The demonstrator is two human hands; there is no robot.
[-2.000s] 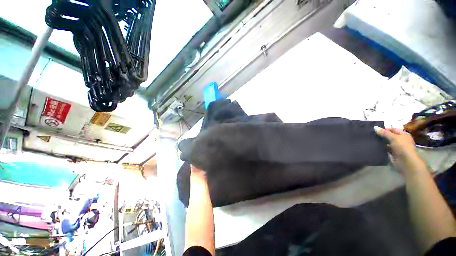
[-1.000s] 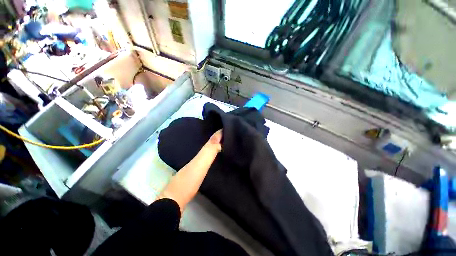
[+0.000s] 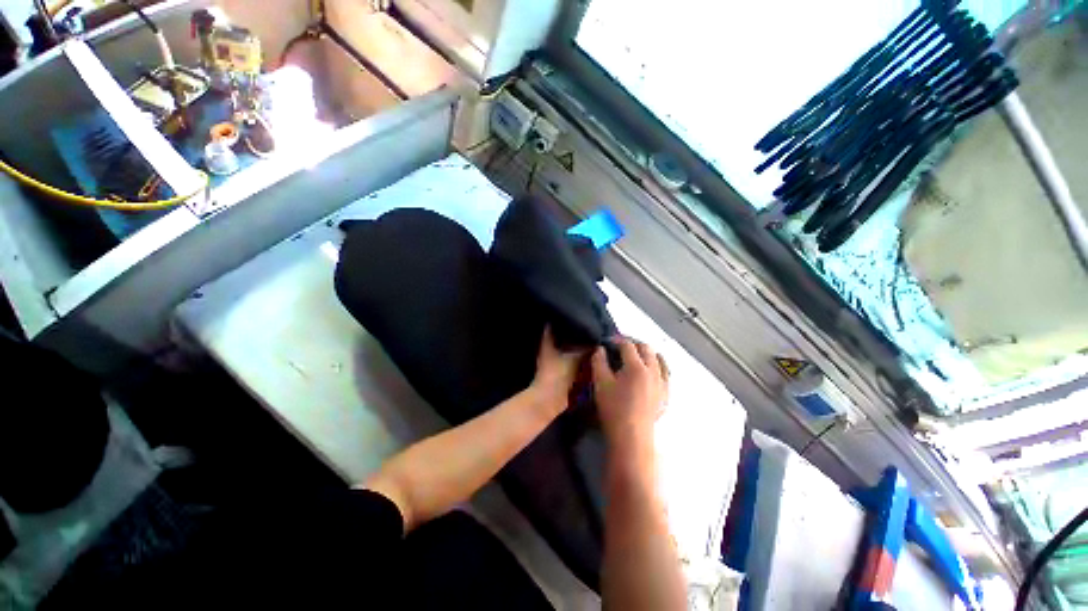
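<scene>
A dark garment (image 3: 543, 269) lies bunched over the black padded pressing form (image 3: 412, 269), above the white padded table (image 3: 280, 346). My left hand (image 3: 557, 372) is at the garment's right side, its fingers partly hidden in the cloth. My right hand (image 3: 632, 377) is beside it, its fingers bent on the edge of the cloth. The two hands are close together. A small blue piece of the swing arm (image 3: 598, 229) shows behind the garment.
A grey partition and a sewing machine (image 3: 233, 72) with a yellow hose stand at the upper left. A bundle of black hangers (image 3: 883, 125) hangs at the upper right. A neighbouring white pad (image 3: 799, 525) and a blue-red arm (image 3: 881, 543) are at the lower right.
The view has turned and moved left. My right hand, out of the picture one second ago, is now beside my left on the garment. The form's rounded end shows more.
</scene>
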